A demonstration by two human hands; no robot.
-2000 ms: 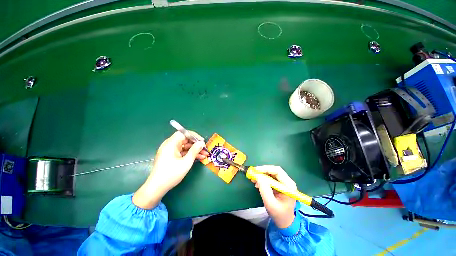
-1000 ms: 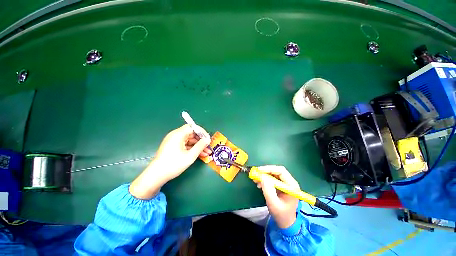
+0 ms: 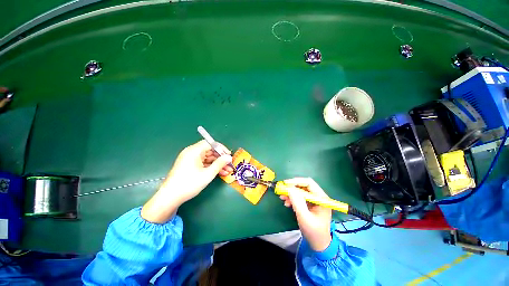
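A round motor stator (image 3: 246, 174) lies in the orange soldering fixture (image 3: 254, 194) on the green mat. My right hand (image 3: 310, 209) grips the yellow soldering iron (image 3: 321, 200), and its metal tip reaches the stator from the right. My left hand (image 3: 192, 170) holds the whitish tweezers (image 3: 206, 136) slanting up and left, with the fingers at the fixture's left edge. The lower end of the tweezers is hard to make out. Solder wire (image 3: 120, 186) runs from the spool (image 3: 49, 196) toward my left hand, which hides its end.
Stators (image 3: 92, 68) sit spaced on the green conveyor (image 3: 212, 42) at the back. A white cup (image 3: 349, 109) stands right of centre. The black fan (image 3: 385, 165), yellow-blocked iron stand (image 3: 457, 170) and blue station (image 3: 483, 95) are at the right. Another person's fingers (image 3: 5, 97) show at the far left edge.
The stators on the belt have shifted left. Fingers have appeared at the far left, where a stator was. The rear end of my iron's handle has dropped slightly relative to my hand.
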